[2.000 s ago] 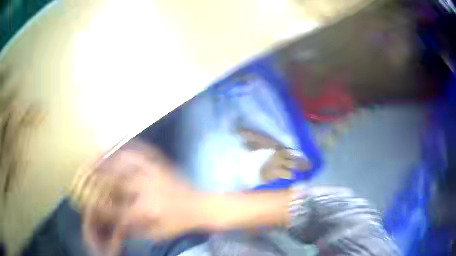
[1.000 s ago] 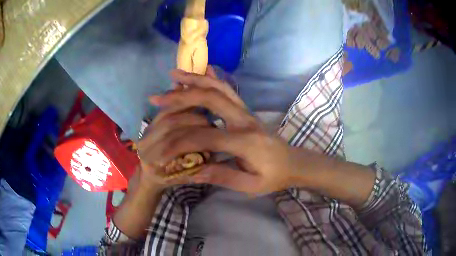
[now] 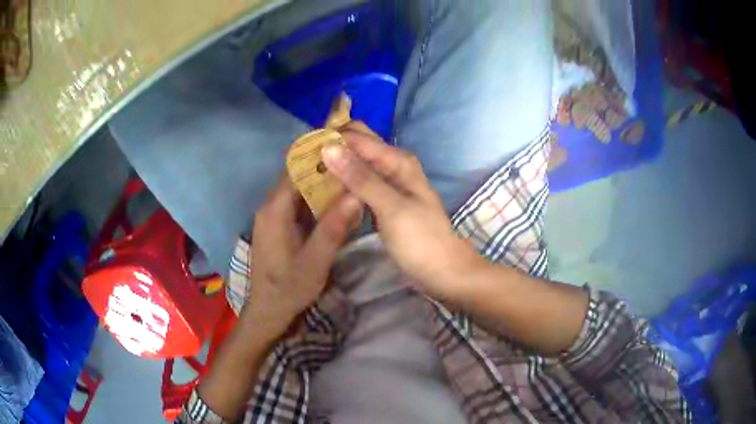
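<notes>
A striped tan sole plate (image 3: 310, 173) with a small dark hole is held over my lap. My left hand (image 3: 286, 252) grips its lower edge between thumb and fingers. My right hand (image 3: 406, 203) presses its thumb on the plate's face beside the hole, with fingers behind it. A narrow tan piece (image 3: 341, 110) sticks up beyond the plate's top edge; whether it is joined to the plate is hidden by the fingers.
The tan tabletop (image 3: 141, 70) curves across the upper left. A blue tray (image 3: 601, 170) with small brown plates (image 3: 598, 113) is at the upper right. A red stool (image 3: 178, 290) is at the left, a blue stool (image 3: 361, 74) between the knees.
The hands were overlapped, with a pale tan piece pointing up beyond them and striped pieces in the palm. Now they are apart, both on the striped plate.
</notes>
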